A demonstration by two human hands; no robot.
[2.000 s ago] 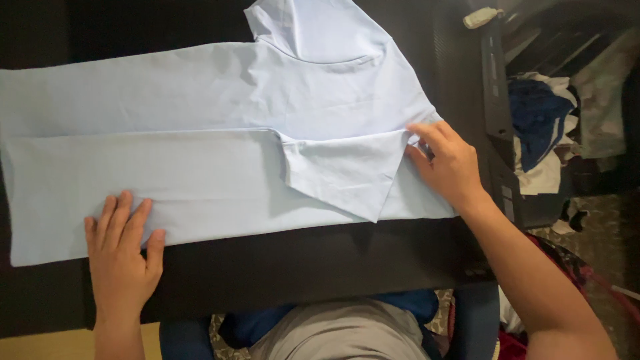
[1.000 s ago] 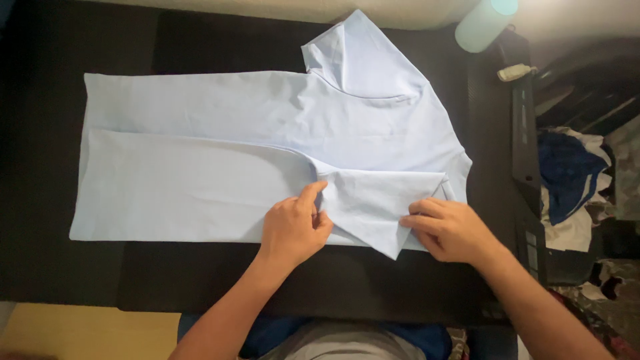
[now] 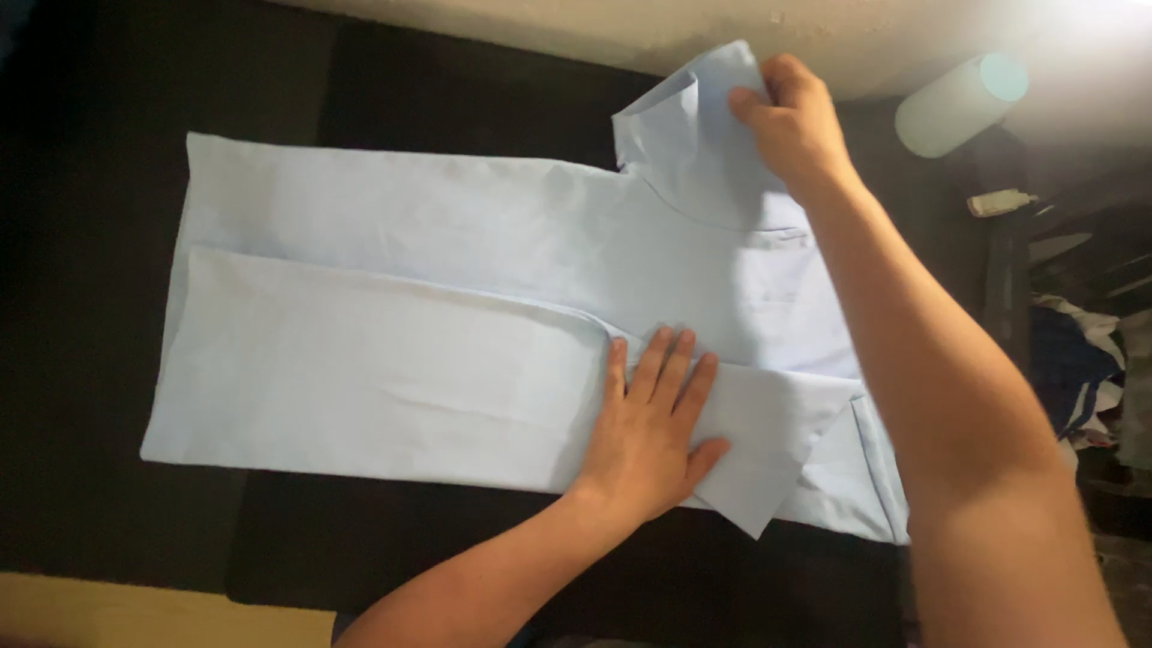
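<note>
A light blue short-sleeved shirt (image 3: pixel 405 360) lies flat on a black table (image 3: pixel 270 531), its hem at the left. The near side is folded over lengthwise, and the near sleeve lies on top of that fold with its corner past the near edge. My left hand (image 3: pixel 648 432) rests palm down on the folded part by the near sleeve, fingers spread, gripping nothing. At the far side, my right hand (image 3: pixel 787 117) pinches the outer edge of the far sleeve (image 3: pixel 684 126) between thumb and fingers. My right forearm hides part of the collar end.
A pale cylindrical bottle (image 3: pixel 954 108) lies or leans at the back right, with a small white object (image 3: pixel 999 202) nearer. Heaped dark blue and white cloth (image 3: pixel 1075 369) is beyond the table's right side. A wall (image 3: pixel 540 31) runs along the back.
My right hand has moved from the near sleeve to the far sleeve and taken hold of it. My left hand, earlier near the hem and then at the near sleeve, now lies flat there.
</note>
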